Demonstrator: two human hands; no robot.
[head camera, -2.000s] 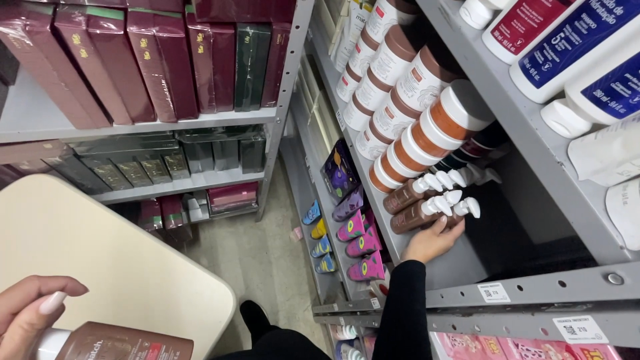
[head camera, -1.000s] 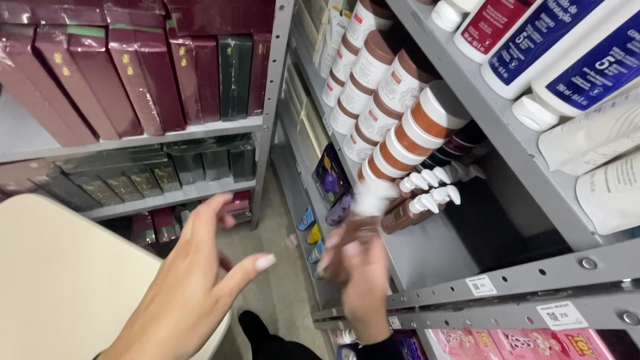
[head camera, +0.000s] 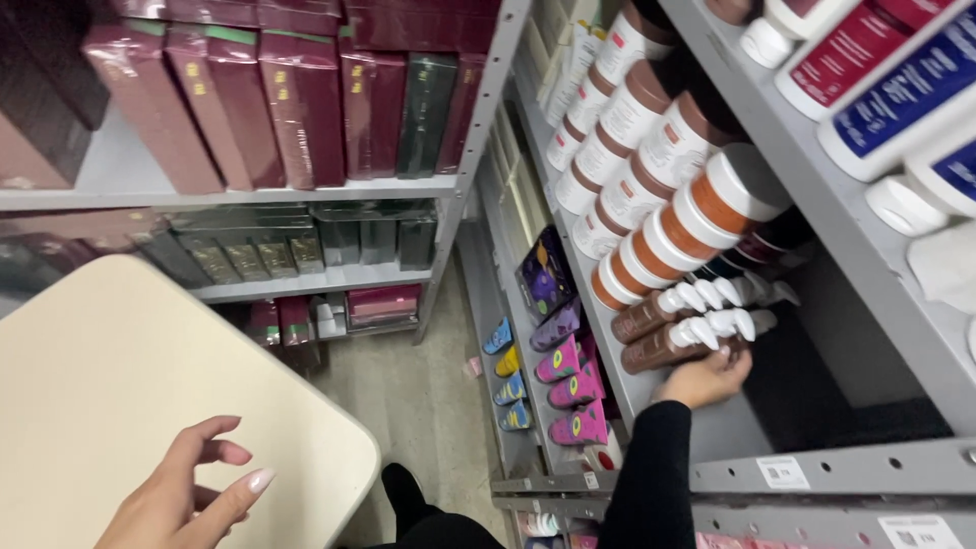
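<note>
My right hand (head camera: 705, 377) reaches into the right-hand metal shelf, its fingers at a brown pump bottle (head camera: 656, 352) with a white pump head in the nearer row; whether they grip it cannot be told. A second row of brown pump bottles (head camera: 637, 320) stands behind. Beside these rows are stacked white jars with orange bands (head camera: 663, 240) and white jars with brown lids (head camera: 629, 194). My left hand (head camera: 187, 488) hovers over the cream tabletop (head camera: 191, 366), fingers apart and holding nothing.
A metal shelf (head camera: 366, 192) of wrapped maroon boxes (head camera: 301, 114) stands at the back left. Colourful tubes (head camera: 576, 423) line the shelf left of my right arm. White bottles with blue labels (head camera: 892, 114) sit on the upper right shelf. The grey shelf edge (head camera: 831, 465) runs below my right hand.
Two seconds ago my left hand was by a brown bottle at the lower left; that bottle is out of view now. My right hand moved off the shelf with a blurred bottle, then back to the row.
</note>
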